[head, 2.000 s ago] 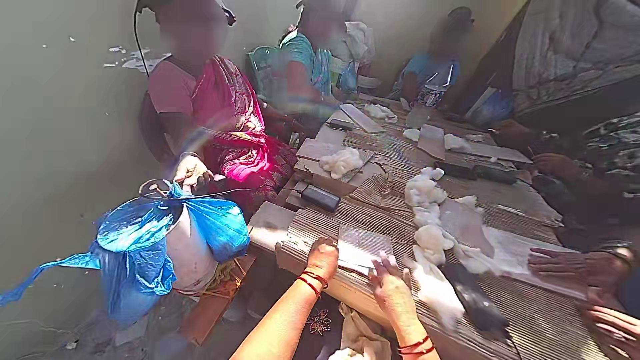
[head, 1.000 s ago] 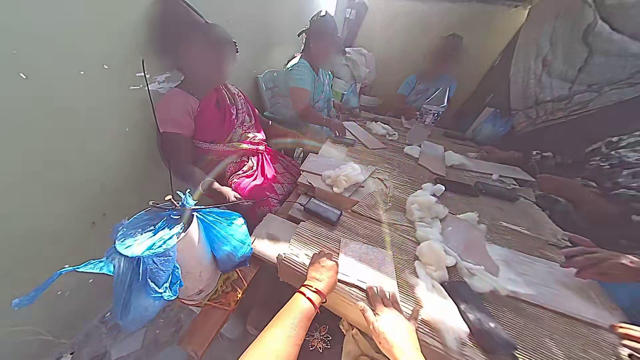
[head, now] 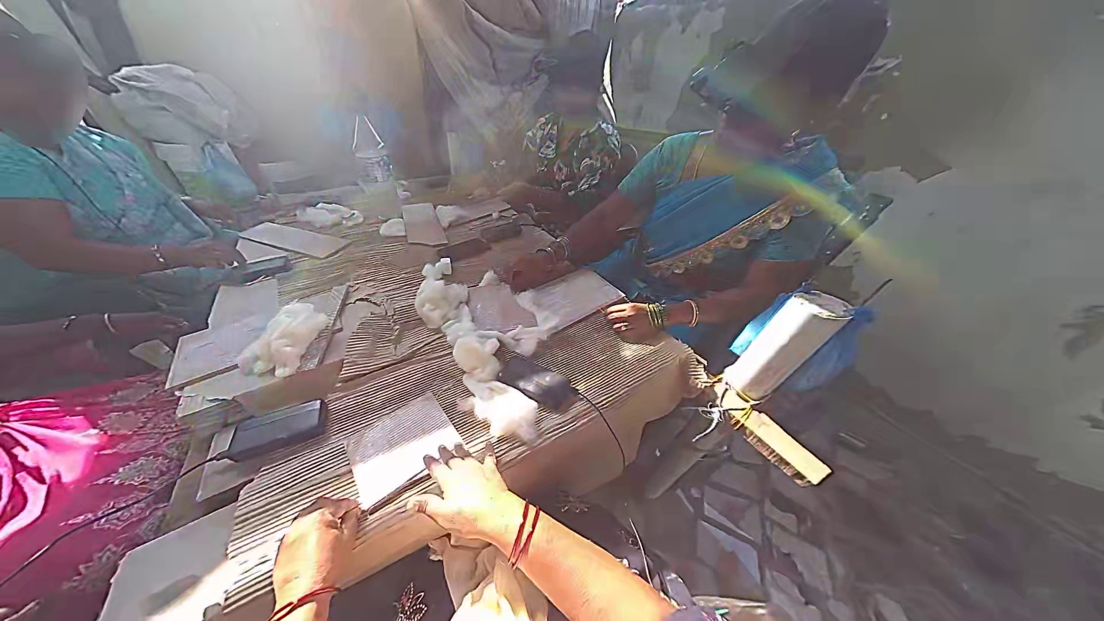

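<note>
A flat rectangular sheet [head: 405, 444] lies at the near edge of the table, which is covered with corrugated cardboard [head: 379, 405]. My right hand [head: 466, 496] rests on the sheet's near right corner with its fingers spread. Beside the sheet's near left corner is my left hand [head: 319, 539], its fingers curled down at the cardboard edge; whether they pinch anything is hidden. White cotton wool [head: 474, 358] runs in clumps beyond the sheet, next to a dark box-shaped device [head: 539, 382] with a cable. Another dark device [head: 276, 429] is to the left.
Co-workers sit along both sides. At left, cotton wool [head: 289, 336] tops stacked sheets [head: 211, 358]. A co-worker's hand [head: 634, 319] is near another sheet [head: 578, 297] at right. A plastic bottle [head: 375, 168] stands at the far end. A white roll [head: 789, 345] is off the right edge.
The view has swung to the right, bringing in the co-worker in blue. My hands remain at the sheet by the near table edge.
</note>
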